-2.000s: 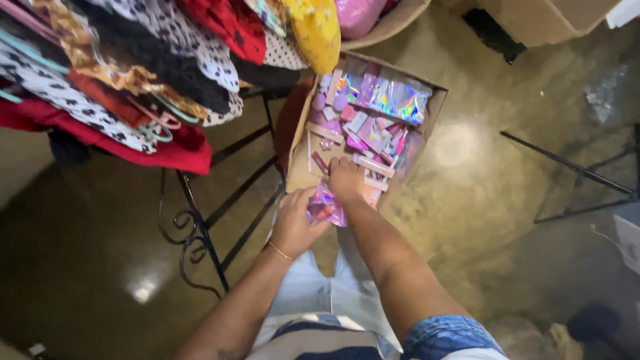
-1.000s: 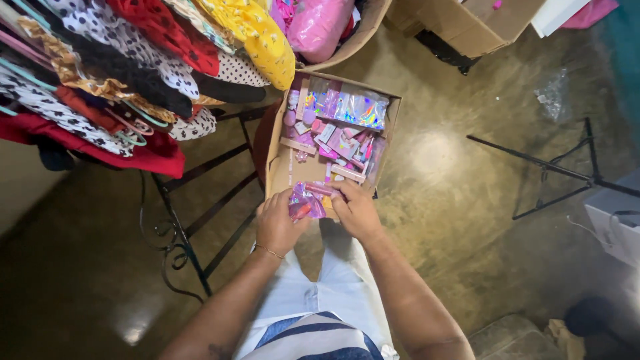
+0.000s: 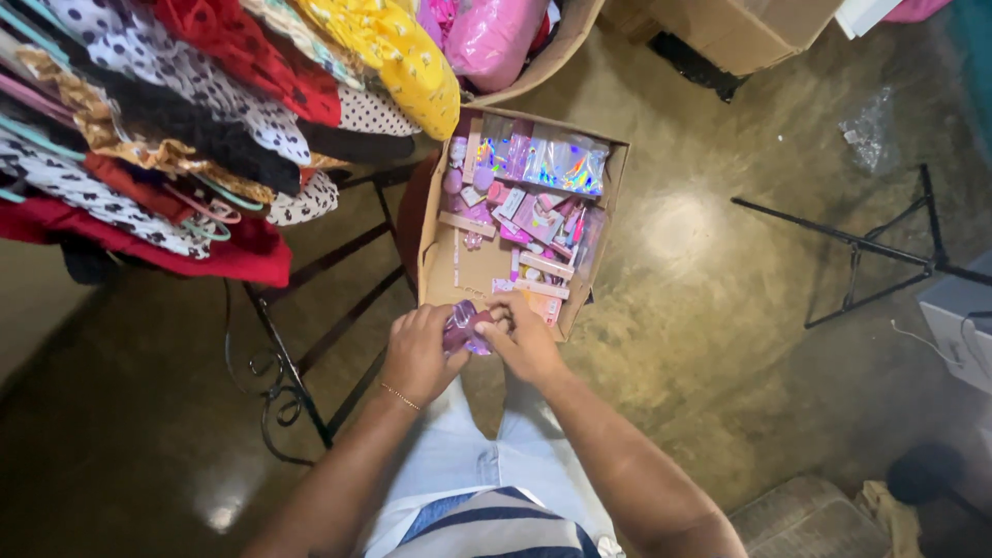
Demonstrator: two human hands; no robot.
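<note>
My left hand (image 3: 422, 353) grips a small shiny purple iridescent pouch (image 3: 463, 329) just in front of the near edge of a cardboard box. My right hand (image 3: 523, 337) pinches the pouch's right side; a small dark pink item (image 3: 484, 318) shows at those fingers, its kind unclear. The cardboard box (image 3: 620, 167) holds holographic pouches (image 3: 566, 164) at the far end, pink and purple cosmetic-like packages (image 3: 535, 217) in the middle and slim pale pink boxes (image 3: 546, 265) at the right. Bare cardboard shows at the box's near left.
Hanging clothes (image 3: 256, 101) fill the upper left, above a black metal rack (image 3: 341, 310). A round-sided container (image 3: 558, 70) with a pink plastic bundle (image 3: 492, 39) stands beyond the box. Further right are another cardboard box (image 3: 728, 31), black metal stand legs (image 3: 860, 244) and a clear plastic wrapper (image 3: 869, 136) on the floor.
Two seconds ago my right hand reached into the near part of the box; it has since drawn back to the pouch. My left hand keeps hold of the pouch.
</note>
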